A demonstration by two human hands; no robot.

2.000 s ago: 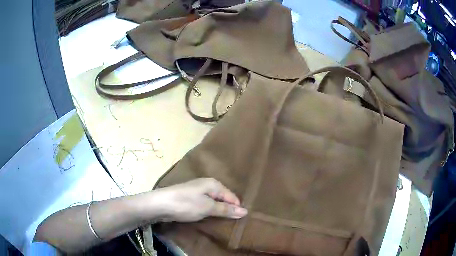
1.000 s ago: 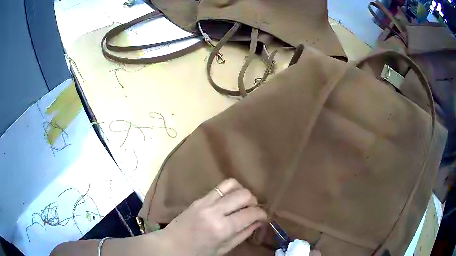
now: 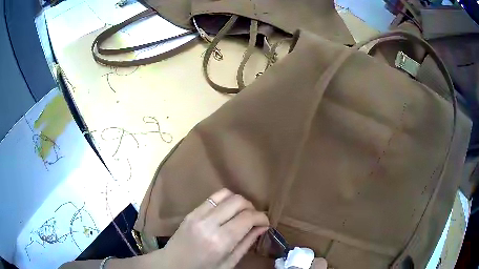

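A large brown bag body (image 3: 336,157) lies in front of me, with a long stitched seam and a strap arching over its upper right. My left hand (image 3: 223,231), with a ring, is on the bag at the seam crossing, its fingertips pinching the seam or a thread there; which one I cannot tell. My right hand (image 3: 310,261) is mostly cut off by the bottom edge; white coverings show on its fingers. It holds small dark pointed snips (image 3: 278,239), whose tip is at my left fingertips.
Another brown bag (image 3: 294,18) with thin straps and small metal hooks lies behind. More brown goods (image 3: 446,47) are at the right. Loose threads (image 3: 126,137) lie on the tan table, and dark thread tangles (image 3: 50,231) lie on the white surface at left.
Since two seconds ago, my right hand has come in with the snips and my left hand has closed its fingers at the seam. Since one second ago, the view has shifted slightly.
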